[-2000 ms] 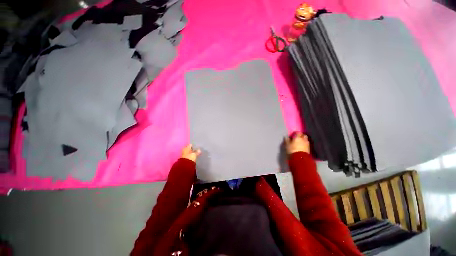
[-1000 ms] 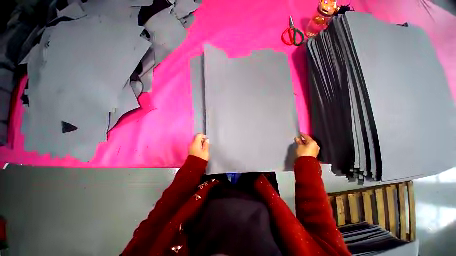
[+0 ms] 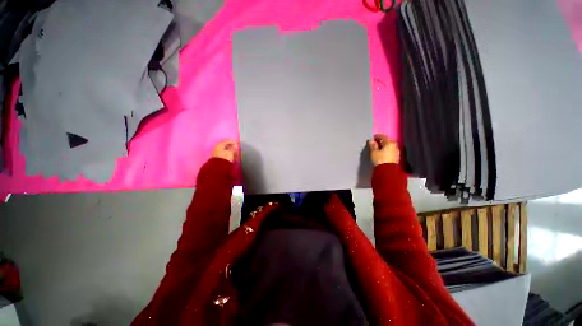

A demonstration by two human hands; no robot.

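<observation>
A grey cut panel with a notched far edge lies before me at the table's near edge, its near end reaching the edge. My left hand is at its left side, fingers curled at the panel's edge. My right hand is at its right side, with thumb and fingers closed on that edge. The fingertips of my left hand are small and blurred. A thick panel stack stands to the right, its dark layered edges facing the single panel.
Loose grey pieces lie at the left on the pink cover. Red and green scissor handles are cut off at the top edge. A wooden pallet and more grey-topped panels are below at the right.
A second panel edge showed at the left a second ago; now one outline shows. My left hand has moved outward. The view has shifted, so table things sit higher and the ornament is out of view.
</observation>
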